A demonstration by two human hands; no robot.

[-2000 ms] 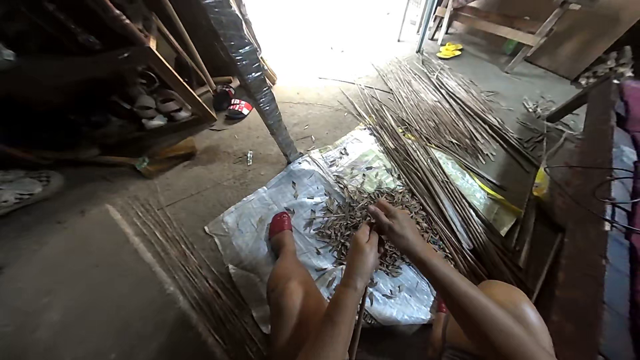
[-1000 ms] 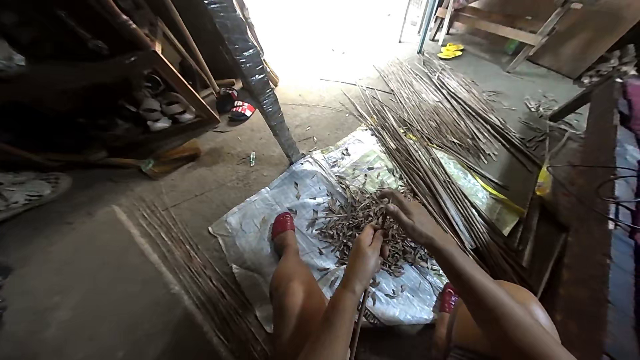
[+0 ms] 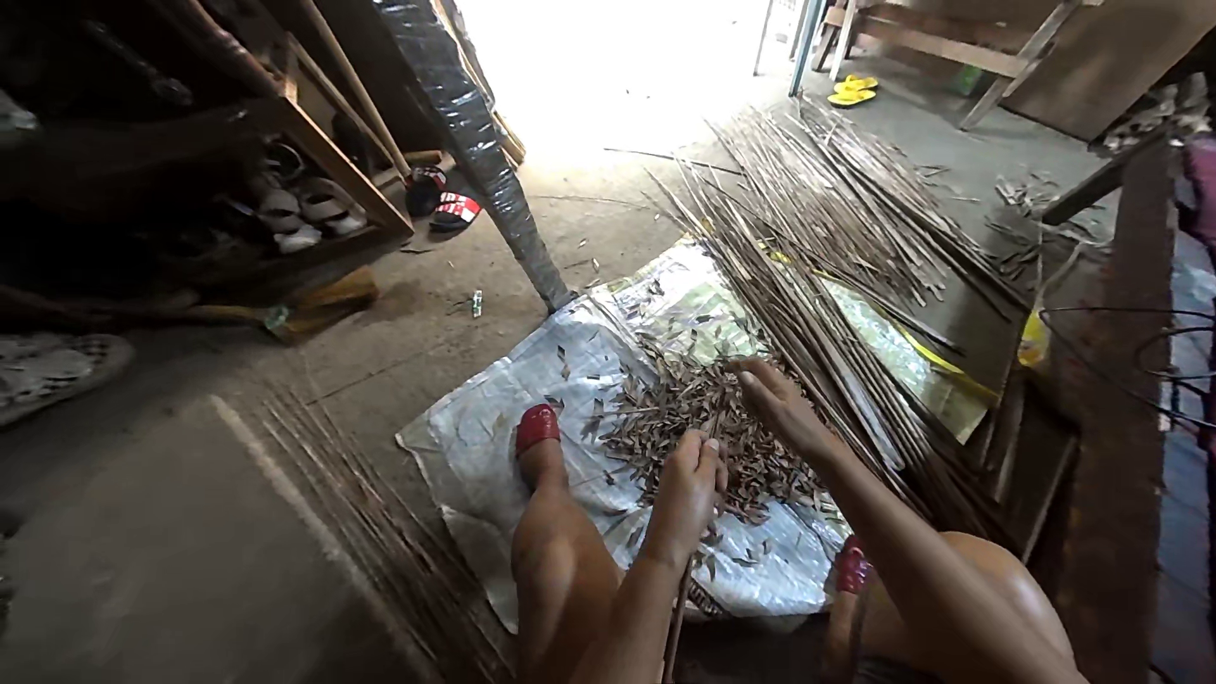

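My left hand (image 3: 692,484) is closed around a thin brown stalk (image 3: 678,622), whose lower part runs down past the wrist between my legs. Just above it and to the right, my right hand (image 3: 774,404) has its fingers stretched out over the pile; whether it touches the stalk's upper end cannot be told. Beneath both hands lies a heap of dry brown leaf-like pieces (image 3: 655,437) on a silvery plastic sheet (image 3: 475,408). A bundle of long dry stalks (image 3: 807,332) crosses the sheet's right side, beside my right forearm.
More long stalks (image 3: 836,209) spread over the floor behind, and another row (image 3: 370,522) lies at lower left. A plastic-wrapped post (image 3: 494,171) rises at the sheet's far edge. Shoe shelves (image 3: 332,161) stand left, a wooden bench (image 3: 931,38) at back right, and a dark wooden edge (image 3: 1107,427) on the right.
My right hand has moved away from my left hand, and its fingers have straightened. My left hand stays closed on the stalk.
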